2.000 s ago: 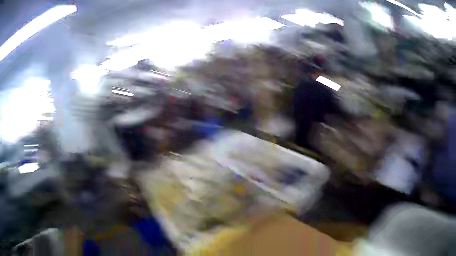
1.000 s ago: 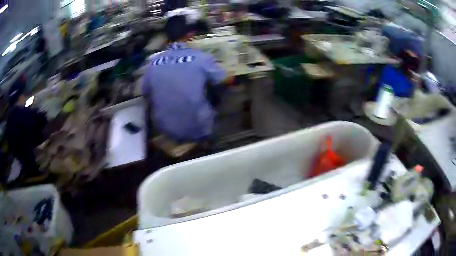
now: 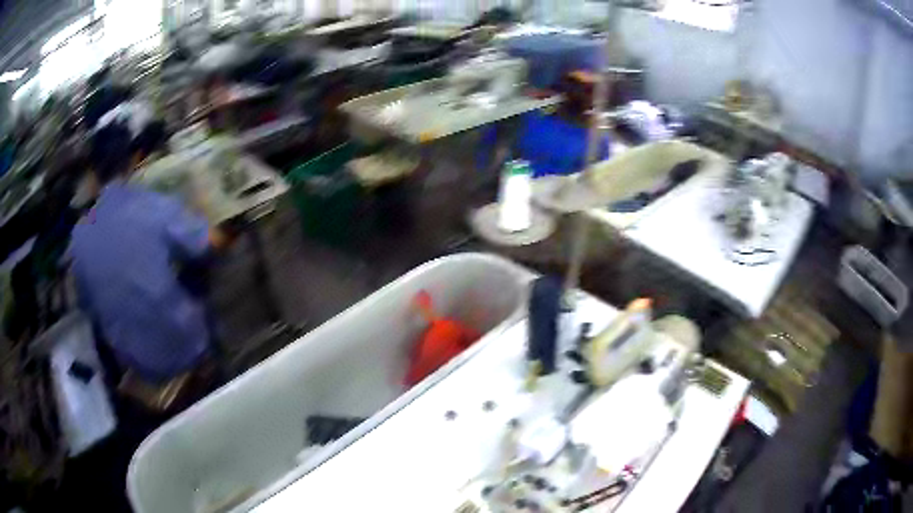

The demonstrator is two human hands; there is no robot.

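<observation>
Neither of my hands is in the picture. Nearest in front of me is a white sewing machine [image 3: 626, 416] on a white-topped table [image 3: 395, 461]. A slim dark navy spool [image 3: 544, 326] stands upright near the machine head. Behind it a pale pole of the thread stand [image 3: 579, 235] rises. A white thread cone [image 3: 516, 197] with a green top stands on a round beige plate [image 3: 489, 228]. The image is blurred, so thread cannot be made out.
A long white trough [image 3: 290, 376] behind the table holds a red plastic bag [image 3: 437, 346] and a dark fabric scrap [image 3: 330, 429]. A person in a blue-grey shirt [image 3: 135, 271] sits at left. Another machine table [image 3: 721, 240] stands at right.
The view has swung to the right. Trough, red bag, cone and seated person now lie further left, and the machine and right neighbouring table show more fully.
</observation>
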